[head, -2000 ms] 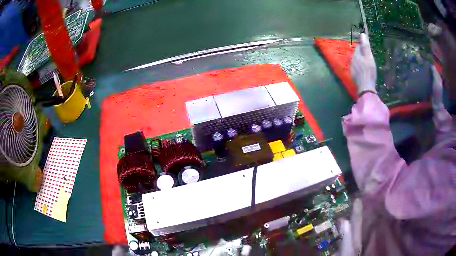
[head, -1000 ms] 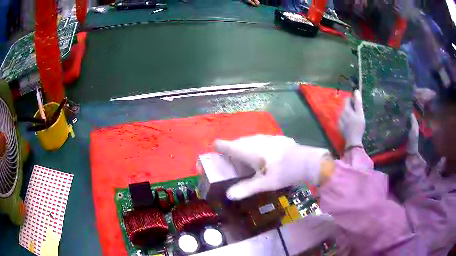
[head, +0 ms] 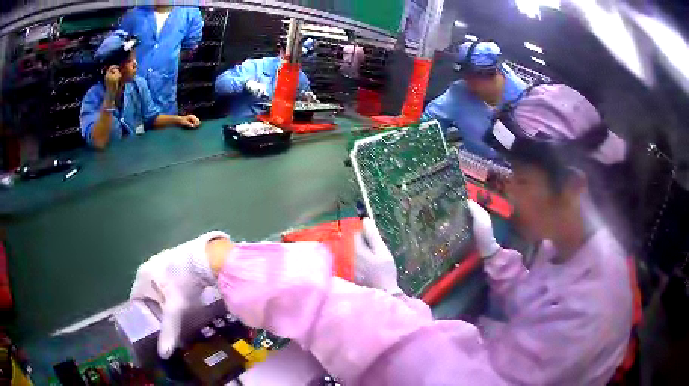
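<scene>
The large circuit board point(head: 115, 357) is cut off by the bottom edge at lower left. Its rear silver heat sink point(head: 138, 320), dark transformer point(head: 208, 362) and yellow parts point(head: 250, 352) show. My right hand point(head: 175, 285), in a white glove with a pink sleeve, reaches in from the right. It straddles the rear heat sink, thumb on the near side and the other fingers over its top and far side. The front heat sink is mostly hidden by my sleeve and the frame edge. My left hand is not in view.
At right, a person in pink holds another green board point(head: 418, 203) upright in two gloved hands, beside a red pad point(head: 321, 240). Across the green bench point(head: 189, 185) are a black parts bin point(head: 257, 138), red-wrapped posts point(head: 285, 92) and people in blue.
The view has swung up and right, so the work board now lies lower left. My right hand came in over the rear heat sink by one second ago and is still there.
</scene>
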